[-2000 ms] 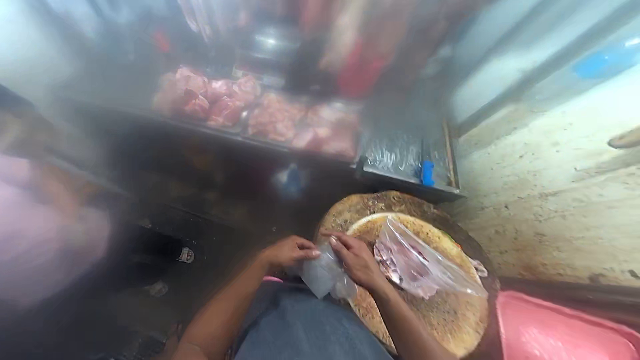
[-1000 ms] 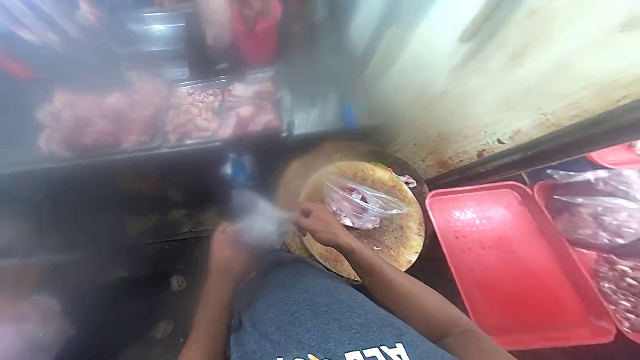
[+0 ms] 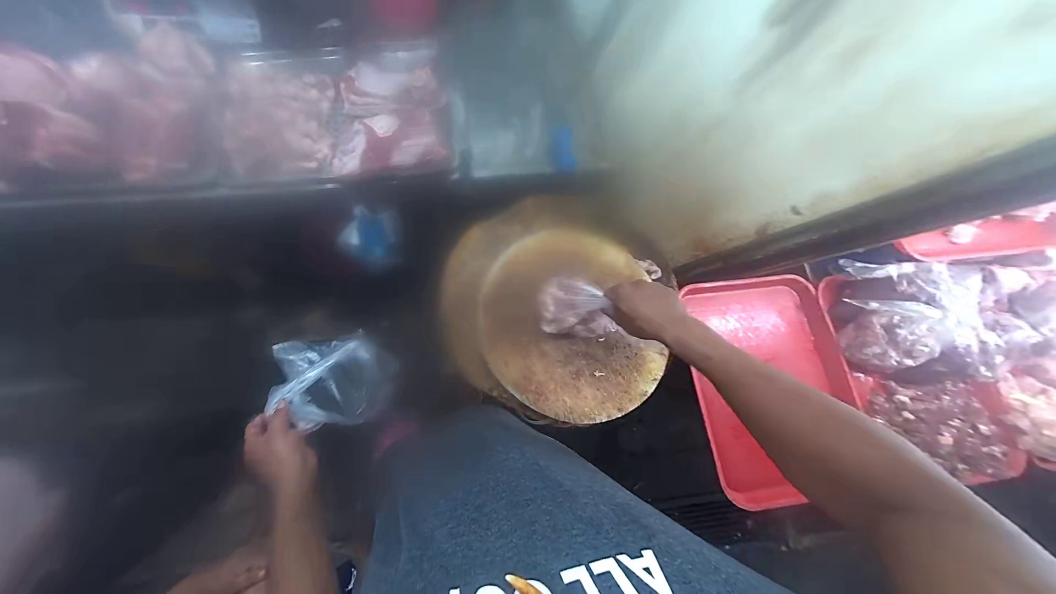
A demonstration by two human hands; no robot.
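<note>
My left hand (image 3: 280, 452) grips the edge of a clear plastic bag (image 3: 330, 384) that hangs open and looks empty, off to the left of the chopping block. With my right hand (image 3: 645, 310) I hold the gathered neck of a clear plastic bag of meat pieces (image 3: 571, 307). That bag is over the round wooden chopping block (image 3: 577, 388), whose top is stained and wet. A small meat scrap (image 3: 650, 268) lies at the block's far right edge.
Piles of raw meat (image 3: 148, 115) lie along a counter at the back left. An empty-looking red plastic tray (image 3: 751, 330) is right of the block, beside trays with bagged meat (image 3: 895, 334) and chopped meat (image 3: 940, 421). A stained wall (image 3: 825, 124) rises behind them.
Both hands were together at the empty bag; now the left has moved away left with it, and the right has taken hold of the meat bag that lay on the block.
</note>
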